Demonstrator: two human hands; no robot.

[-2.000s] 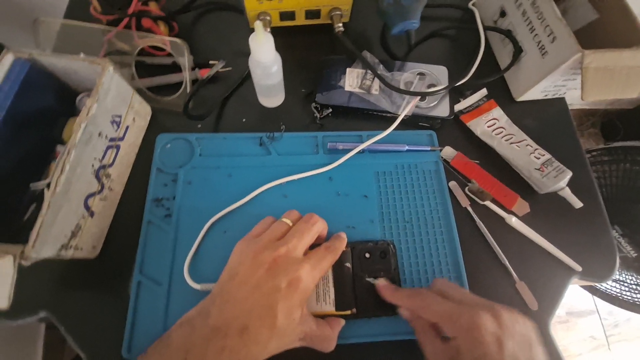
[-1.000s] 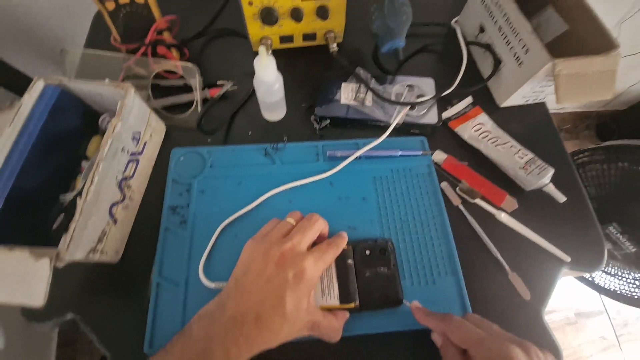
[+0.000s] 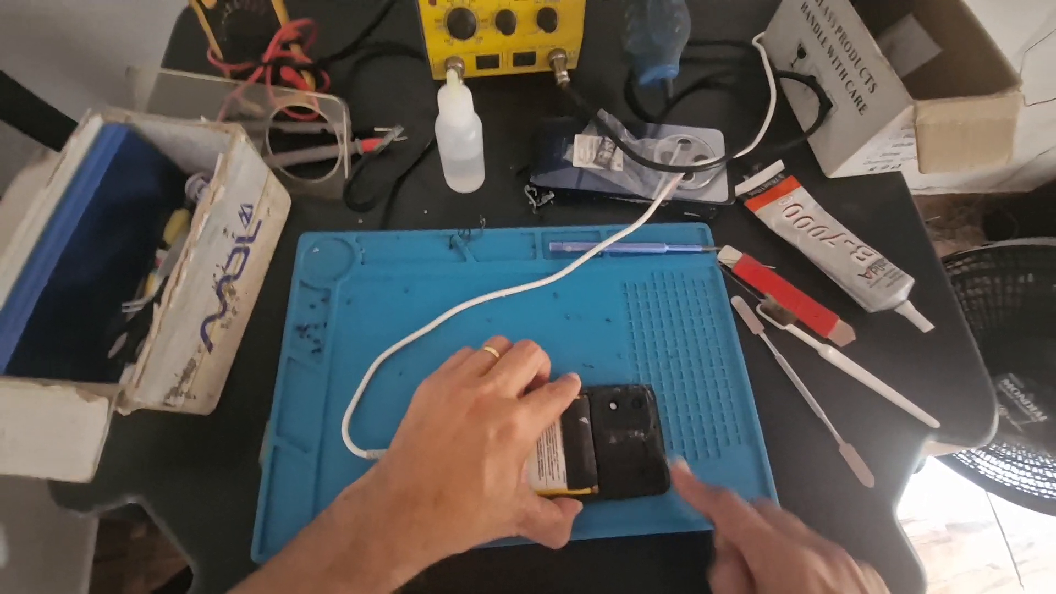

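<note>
An opened smartphone [image 3: 631,441] lies on a blue silicone repair mat [image 3: 495,338], its battery [image 3: 551,458] partly bared and its black rear cover part at the right. My left hand [image 3: 487,437] lies over the phone's left part and grips it across the edges, fingers above and thumb below. A white cable [image 3: 462,309] runs over the mat and goes under this hand. Just right of the phone's lower right corner is my right hand [image 3: 759,528], blurred, its forefinger near that corner; whether it holds anything small cannot be told.
A blue screwdriver [image 3: 627,247] lies along the mat's top. Right of the mat are a glue tube [image 3: 833,239], a red-handled blade [image 3: 784,295], a metal spudger [image 3: 804,392] and a white tool [image 3: 866,375]. Behind stand a dropper bottle [image 3: 460,144] and a yellow station [image 3: 503,37]; an open box [image 3: 239,239] stands left.
My right hand has moved from over the phone's camera area to beside its lower right corner. My left hand stays on the phone. The view has shifted slightly.
</note>
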